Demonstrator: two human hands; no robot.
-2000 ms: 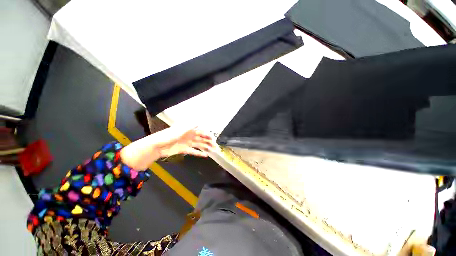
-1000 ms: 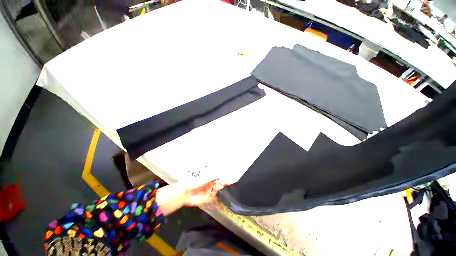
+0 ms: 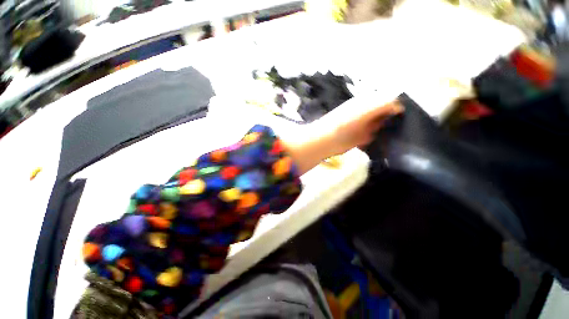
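Observation:
The large black panel [image 3: 437, 162] is at the right, off the table's edge, and runs out toward the right rim of the picture. It is dark and blurred. My left hand [image 3: 371, 124] reaches across from the left, over the table's right end, and its fingers are closed on the panel's near corner. My right hand is not in view; the dark mass at the right would hide it if it is there.
Notched black panels lie stacked [image 3: 140, 115] on the white table [image 3: 137, 162]. A long black strip [image 3: 53, 249] is at the left, black scraps [image 3: 318, 93] at the back. A small yellow item [image 3: 35, 173] lies far left. Red and dark items [image 3: 533, 68] show upper right.
The view has swung to the right. My left hand and the black panel have moved from over the table's near edge to beyond its right end. The stack and strip now appear farther left.

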